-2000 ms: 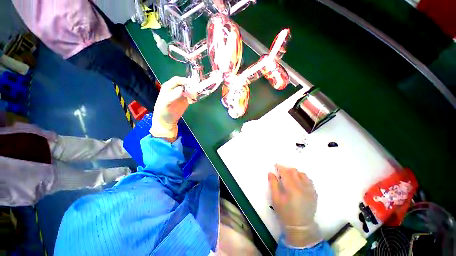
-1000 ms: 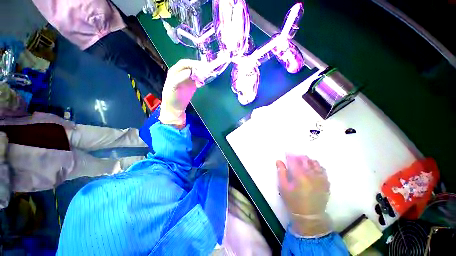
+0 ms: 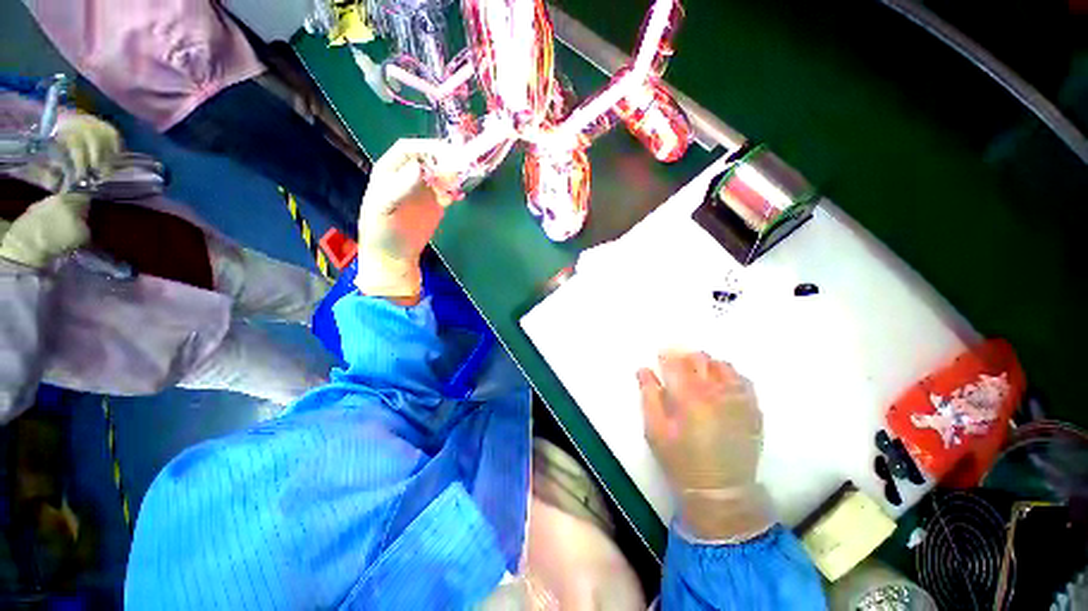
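Observation:
My left hand [image 3: 402,209], in a pale glove, holds the end of one limb of the clear balloon-dog-shaped LED figure [image 3: 557,185]. The figure glows red-white above the green bench, and its top is cut off by the picture's upper edge. My right hand [image 3: 702,424], also gloved, rests on the white sheet [image 3: 835,370], palm down. Its fingers are slightly bent; nothing shows in it, but the underside is hidden.
A solder reel on a stand [image 3: 764,197] is at the sheet's top. Small black parts [image 3: 807,289], a red bag with white pieces [image 3: 964,412] and a yellowish sponge [image 3: 847,531] lie rightward. A blue bin [image 3: 459,346] is beside the bench. A person's gloved hands [image 3: 54,227] show left.
The figure's glow went from red to pink-violet and is now red again. The view has shifted. The person at left now shows gloved hands holding a clear thing. My left hand keeps its hold.

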